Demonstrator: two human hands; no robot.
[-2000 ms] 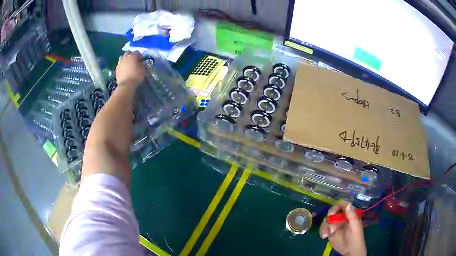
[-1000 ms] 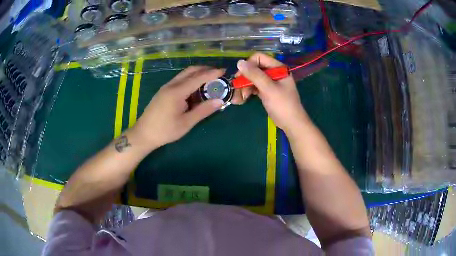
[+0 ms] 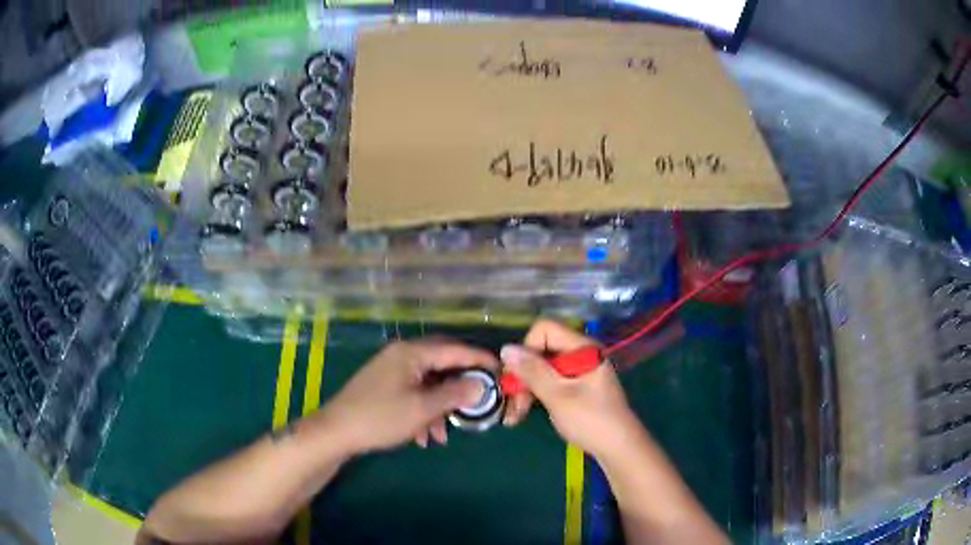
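Note:
My left hand (image 3: 399, 394) holds a round component (image 3: 476, 398) with a silver face and black rim, thumb on its face, above the green mat (image 3: 426, 500). My right hand (image 3: 570, 389) grips a red test probe (image 3: 573, 363) with its front end at the component's right edge. The exact contact point is hidden by my fingers. A thin red lead (image 3: 681, 303) runs from the probe to the upper right. Whether the brass-coloured ring lies under the component cannot be told.
A clear tray stack (image 3: 426, 279) with round components stands behind my hands, partly covered by a brown cardboard sheet (image 3: 564, 128). Another tray (image 3: 43, 309) of components is at the left. Stacked trays with brown sheets (image 3: 884, 373) stand at the right. A monitor edge (image 3: 692, 16) shows behind.
Since the earliest frame, my left hand has come from the left tray to the middle with a component. Since one second ago, both hands keep their grips and the view has tilted up.

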